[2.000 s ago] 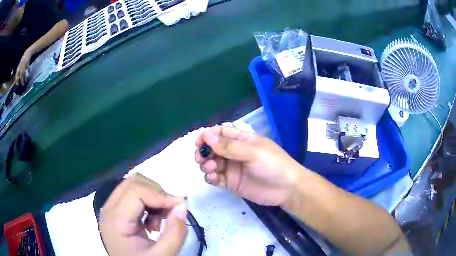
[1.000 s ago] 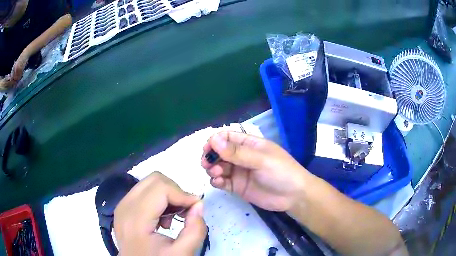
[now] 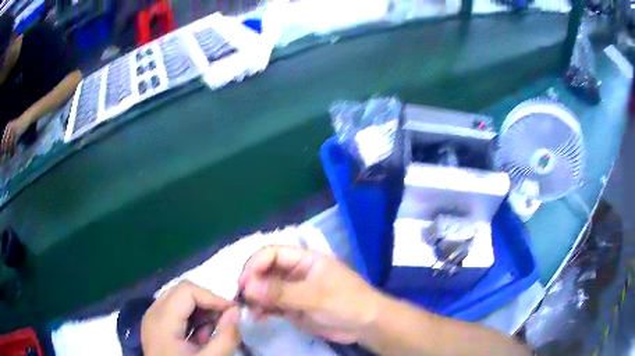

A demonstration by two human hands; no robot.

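My left hand (image 3: 182, 318) is at the lower left, thumb and forefinger pinched on what looks like a thin dark wire, blurred and mostly hidden. My right hand (image 3: 310, 292) is beside it, fingertips closed on a small black part (image 3: 241, 299). The fingertips of both hands nearly meet there; whether wire and part touch cannot be told. A black round ear cup (image 3: 130, 321) shows partly behind my left hand, over the white mat (image 3: 87, 336).
A blue tray (image 3: 341, 182) holds a grey-white screw feeder (image 3: 456, 182) and a clear bag (image 3: 372, 139). A white fan (image 3: 542, 156) stands right. Across the green belt (image 3: 209, 149) are a white parts tray (image 3: 157, 73) and a person's arm (image 3: 52, 101). A red tray (image 3: 19, 343) is lower left.
My right hand has come down and left to my left hand's fingertips, its palm turned less upward. The view has tilted up, so the feeder and fan sit lower, and the picture is blurrier.
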